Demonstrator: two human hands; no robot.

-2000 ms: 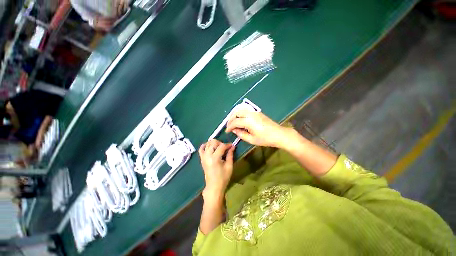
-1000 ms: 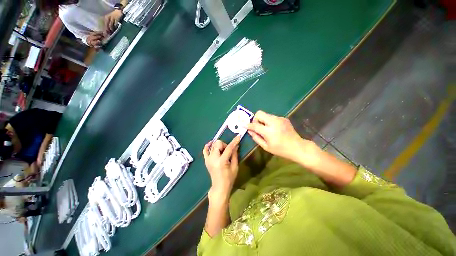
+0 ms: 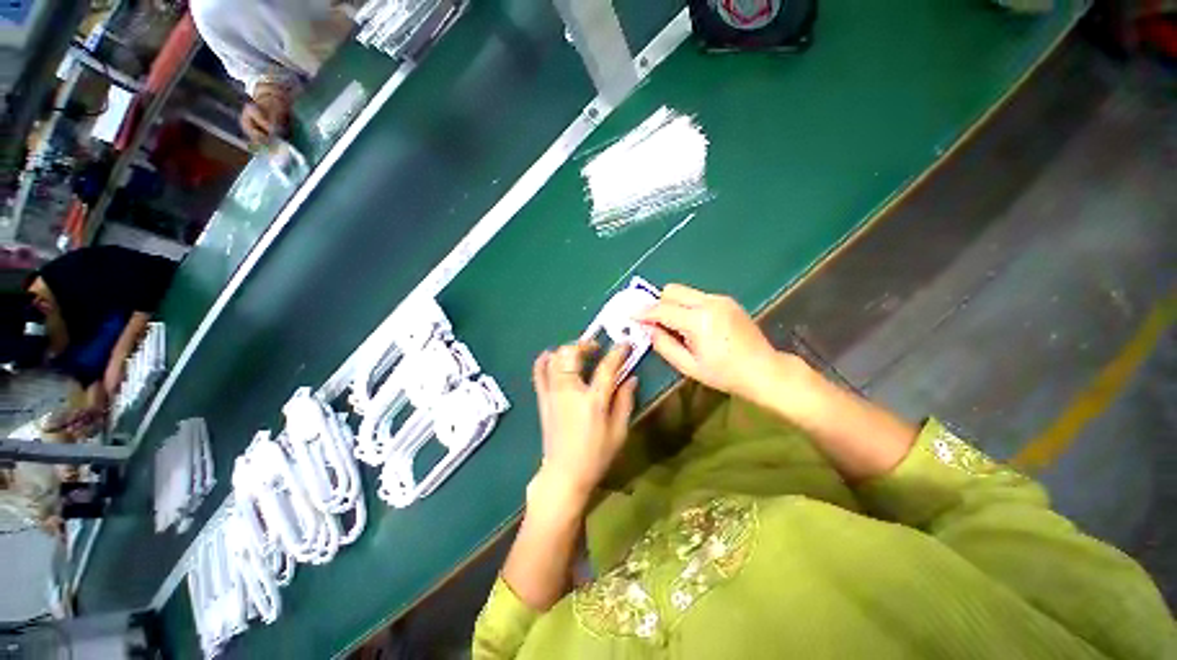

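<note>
A white plastic frame (image 3: 623,312) is held between my two hands above the green bench, near its front edge. My left hand (image 3: 583,402) holds its lower left part, with fingers over the loop. My right hand (image 3: 707,338) pinches the frame's solid upper right end. The fingers hide part of the frame, and I cannot tell whether a strip is in it. A pile of thin white strips (image 3: 648,172) lies beyond my hands. One loose strip (image 3: 661,252) lies between the pile and the frame.
Stacked white frames (image 3: 430,410) and more frames (image 3: 300,480) lie on the bench at left. A pale metal rail (image 3: 497,213) with a grey post (image 3: 598,49) runs behind. A black unit (image 3: 754,19) stands at the top. People work opposite.
Two seconds ago my right hand was over the frame's middle; it is now at the solid end. Since one second ago, my left fingers have spread over the frame. The view has shifted slightly.
</note>
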